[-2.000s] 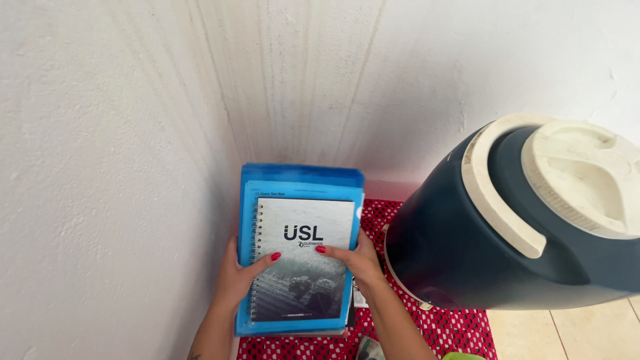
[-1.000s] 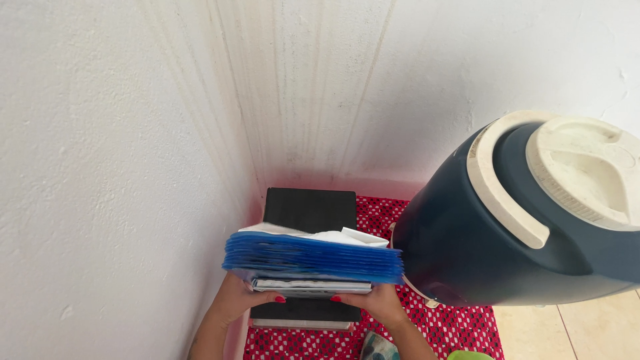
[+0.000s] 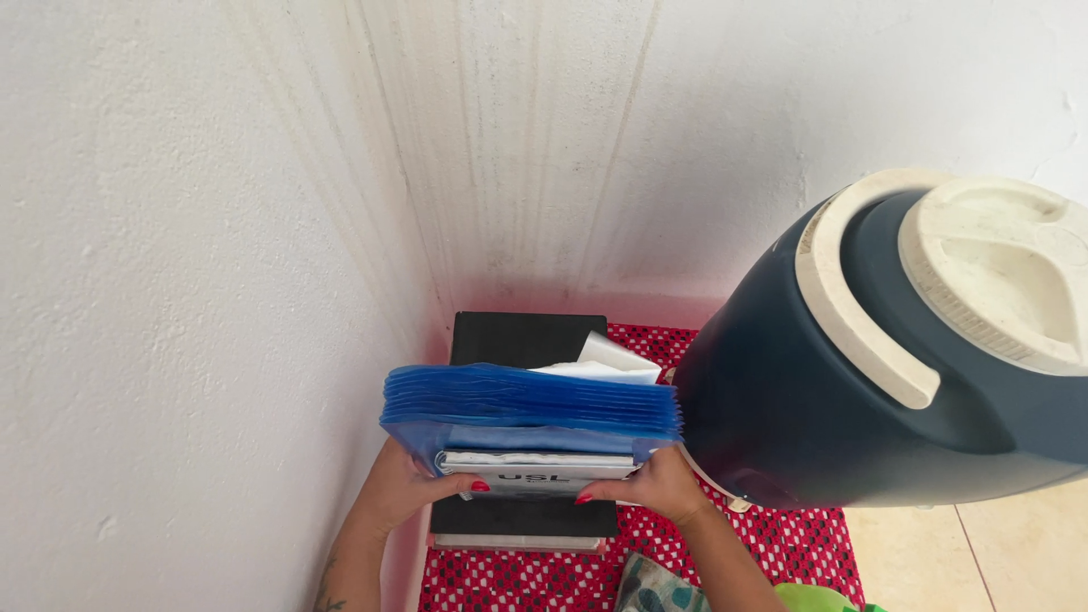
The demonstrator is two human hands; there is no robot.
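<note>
My left hand (image 3: 416, 484) grips the left side of a stack made of blue plastic folders (image 3: 527, 398) with a grey spiral notebook (image 3: 544, 480) at its near face. The right side of the same stack is in my right hand (image 3: 650, 486). Both thumbs press on the notebook cover, which bears writing. The stack is tilted up, its layered folder edges facing me, and white papers (image 3: 608, 361) stick out behind. Below it, a black book or folder (image 3: 527, 338) lies on other flat items (image 3: 523, 542); whether the stack touches it I cannot tell.
A red woven mat (image 3: 799, 544) covers a surface in the wall corner. On the right stands a large dark blue drink cooler (image 3: 765, 408) with a cream handle and lid. A patterned cloth item (image 3: 659, 586) and a green thing (image 3: 816, 597) lie near the front. White walls (image 3: 212, 255) rise left and behind.
Two seconds ago the notebook's cover faced the camera; the stack has since been tilted, showing the folder edges. The black item beneath has come into view. Both hands have kept hold.
</note>
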